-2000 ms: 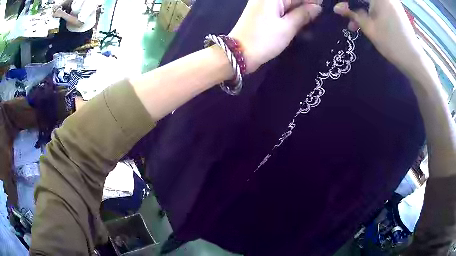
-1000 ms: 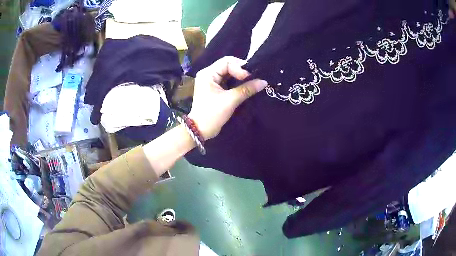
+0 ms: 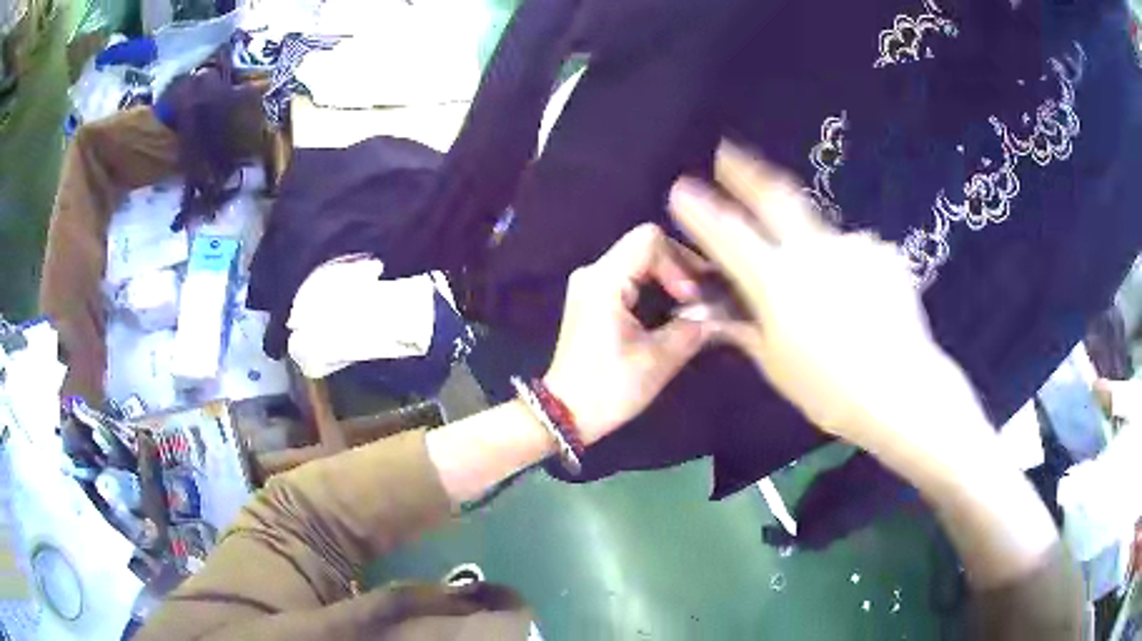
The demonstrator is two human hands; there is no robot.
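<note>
The dark top hangs in front of me and fills the middle and right of the view. Its light scalloped trim shows at the upper right, partly behind my right hand. My left hand, with bracelets on the wrist, pinches the cloth between thumb and fingers left of centre. My right hand is blurred and lies over the cloth beside my left fingertips. A small pale glint shows between the hands; I cannot tell what it is.
An open carton with white packets and a blue-and-white box stands at the left. Dark cloth and a white piece lie beside it. A green floor with scraps is below. White cloth is at the right edge.
My right hand has come in beside my left hand. My left hand has moved right and down, off the trim's end. The trim now hangs folded at the upper right.
</note>
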